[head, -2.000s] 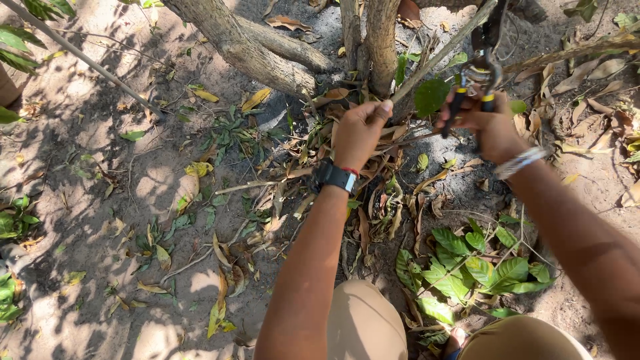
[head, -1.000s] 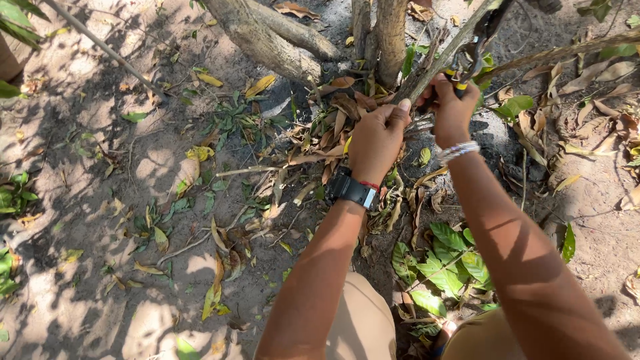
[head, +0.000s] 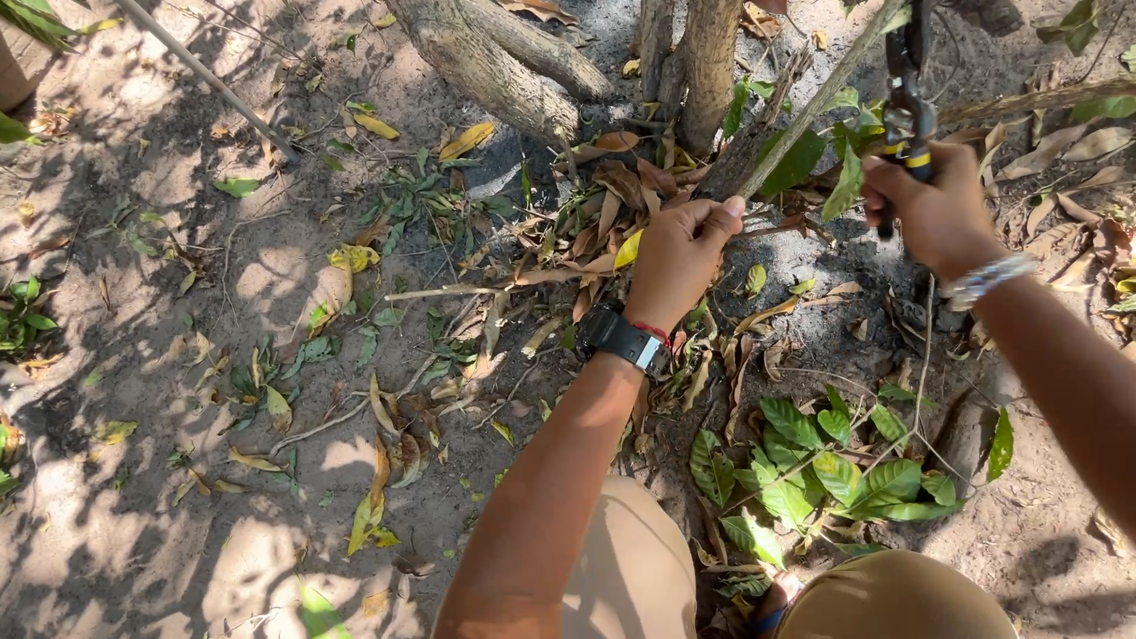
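Note:
My left hand (head: 682, 253), with a black watch at its wrist, grips the lower end of a thin, slanting branch (head: 812, 106) near the foot of the shrub. To the right, my right hand (head: 932, 204) is closed around the black, yellow-banded handles of a pair of pruning shears (head: 907, 115). The shears point up, away from me, and stand right of the branch. Their blades are partly cut off by the top edge of the view. Dry brown leaves (head: 621, 200) lie around the stem bases beside my left hand.
Thick grey-brown trunks (head: 497, 75) rise at the top middle. A thin stick (head: 209, 80) slants at the upper left, and another branch (head: 1047, 99) runs to the right edge. A green leafy cutting (head: 825, 470) lies on the sandy soil near my knees.
From two seconds ago to one second ago, my right hand came in close to my left at the branch. Now it is back to the right with the shears. My left hand stays at the branch.

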